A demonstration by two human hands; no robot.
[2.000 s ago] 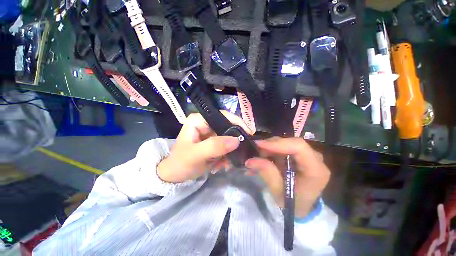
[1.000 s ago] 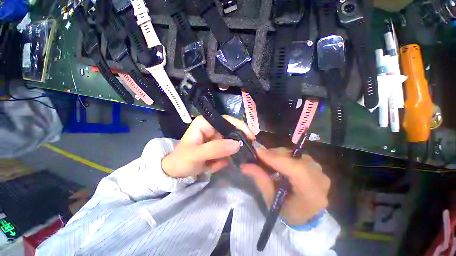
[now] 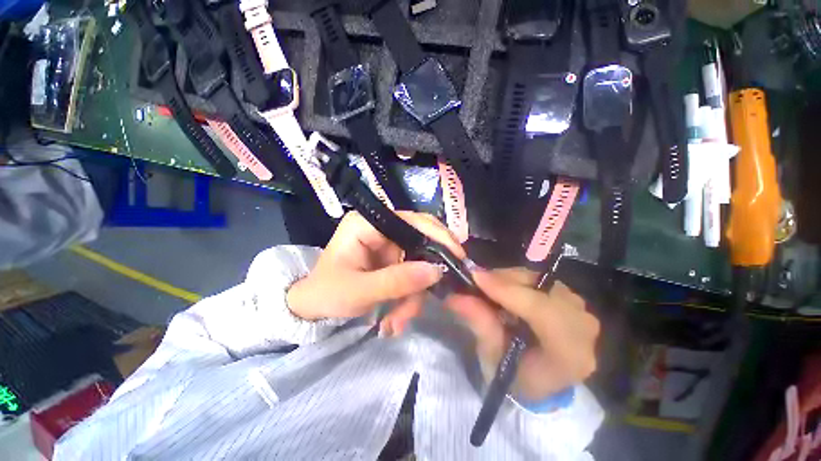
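My left hand (image 3: pixel 365 275) holds a black-strapped smartwatch (image 3: pixel 430 256) above my lap, thumb on the case. The black strap (image 3: pixel 374 209) runs up and left to a metal buckle. My right hand (image 3: pixel 540 329) is slightly blurred; its fingers are at the right end of the watch. A slim dark stick (image 3: pixel 500 389), possibly black tweezers or a pen, lies through my right hand, its lower end towards my lap and its thin tip showing above the fingers. The watch underside is hidden.
A dark foam tray (image 3: pixel 383 135) on the green bench (image 3: pixel 671 261) holds several watches with black straps, one with a white strap (image 3: pixel 302 162). Pink straps (image 3: pixel 552 221) hang at the front edge. White pens (image 3: pixel 693 167) and an orange-handled tool (image 3: pixel 753 180) lie right. A red box (image 3: pixel 72 414) is low left.
The watch has tilted, with its buckle end slightly further left. The dark stick has swung from upright to slanting, and my right fingers have shifted on the watch. The bench view has moved slightly.
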